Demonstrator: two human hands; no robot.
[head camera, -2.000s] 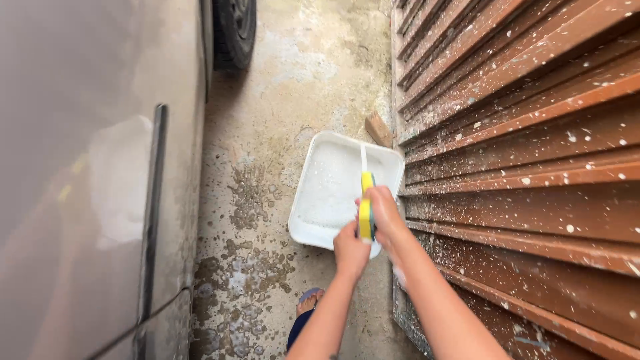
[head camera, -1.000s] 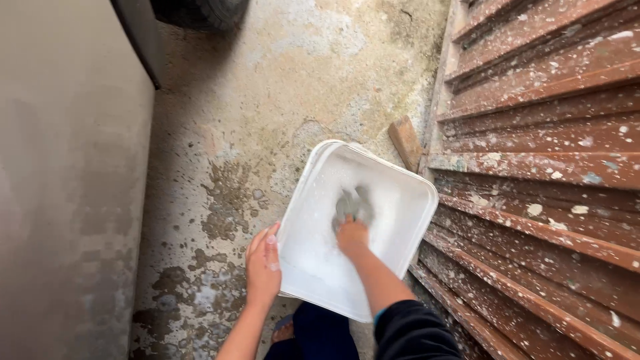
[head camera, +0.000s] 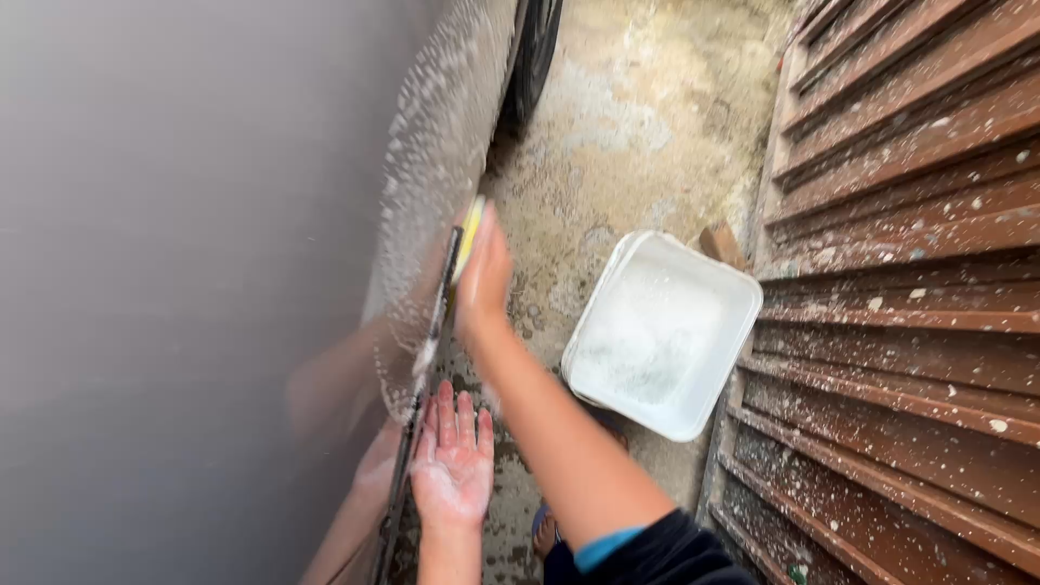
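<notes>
My right hand (head camera: 486, 272) presses a yellow sponge (head camera: 469, 236) against the side of a grey car (head camera: 203, 244), beside its dark trim strip (head camera: 445, 292); the hand is blurred. A curved band of white suds (head camera: 418, 154) lies on the car's panel. Lower down, my left hand (head camera: 453, 467) is held palm up with its fingers apart, foam on the palm and nothing in it, close to the strip. To the right, a white square plastic tub (head camera: 743, 313) of foamy water stands on the ground.
A car tyre (head camera: 538, 61) is at the top. Wet, stained concrete (head camera: 617, 154) runs between the car and a paint-speckled brown slatted metal surface (head camera: 902, 236) on the right. A wooden block (head camera: 721, 244) lies behind the tub. My sandalled foot (head camera: 544, 532) shows at the bottom.
My right hand has left the tub's water and is at the car with the sponge. My left hand has come off the tub's rim. Suds now show on the car's panel.
</notes>
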